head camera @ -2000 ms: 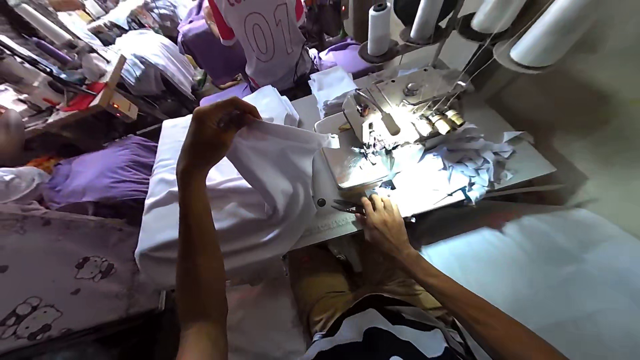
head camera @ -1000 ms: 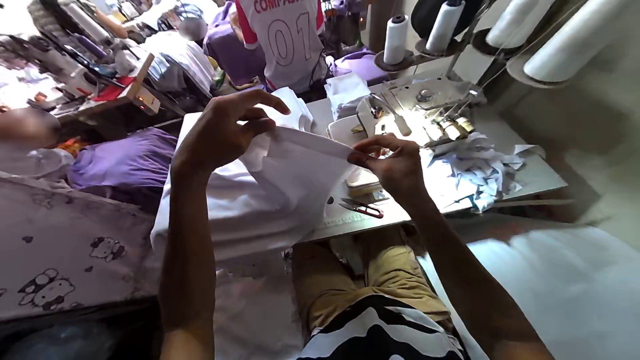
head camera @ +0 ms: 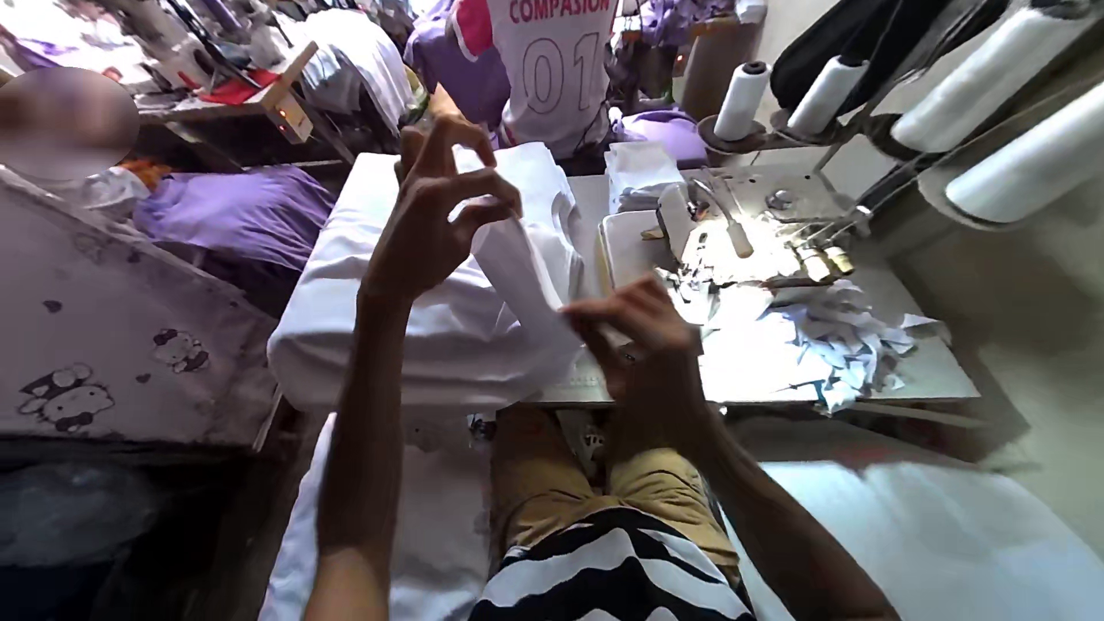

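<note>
My left hand [head camera: 440,207] pinches the upper end of a strip of white fabric [head camera: 522,267] above a stack of white fabric [head camera: 414,336]. The fingertips of my right hand [head camera: 638,332], blurred, hold the strip's lower end near the table edge. To the right of the stack stands an overlock sewing machine [head camera: 776,203] with its lamp lit. Fabric scraps [head camera: 849,336] are heaped in front of it. The thread snips are mostly hidden by my right hand.
Large white thread cones [head camera: 1000,73] stand behind and right of the machine. Folded white pieces [head camera: 640,172] lie at the table's back. Ahead is a person in a numbered jersey [head camera: 556,69]. Purple fabric [head camera: 237,211] and a patterned cloth [head camera: 112,336] are at left.
My right hand has left the thread snips on the table and taken hold of the white fabric. Since a second ago, both hands have tilted the held edge, its right end now lower.
</note>
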